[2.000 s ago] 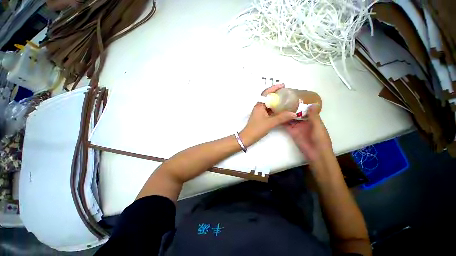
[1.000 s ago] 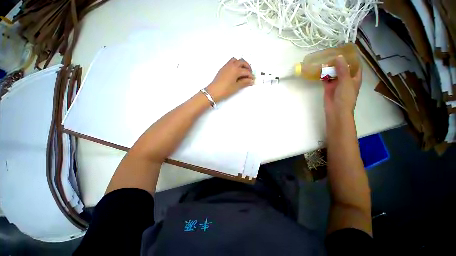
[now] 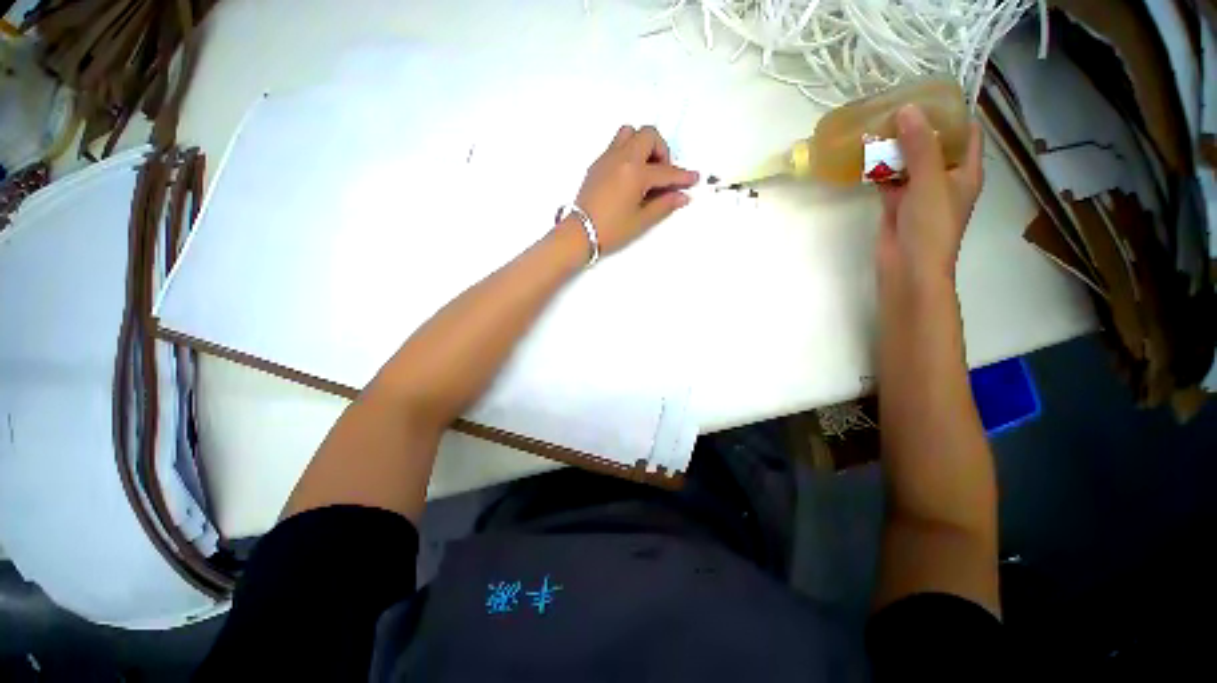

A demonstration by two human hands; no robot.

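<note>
A large white panel (image 3: 334, 200) with a brown front edge lies on the white tabletop. Small brown notches show at its near right corner and at its far right edge (image 3: 731, 187). My right hand (image 3: 924, 187) holds the glue bottle (image 3: 854, 131) tilted on its side, its pale yellow cap and long nozzle pointing left at the far notches. My left hand (image 3: 630, 187) rests at the panel's right part, thumb and fingertips near the nozzle tip. Whether its fingers hold anything is too small to tell.
Tangled white strips (image 3: 854, 40) lie at the far side. Stacked curved panels (image 3: 67, 387) with brown strips are at left, a brown strap bundle (image 3: 114, 60) at upper left. Brown and white cut pieces (image 3: 1134, 267) are stacked at right. A blue bin (image 3: 1004, 396) is below the table edge.
The bottle went from being handled by both hands to my right hand alone, turned sideways at right. My left hand moved left to the panel, then slightly right and away from me.
</note>
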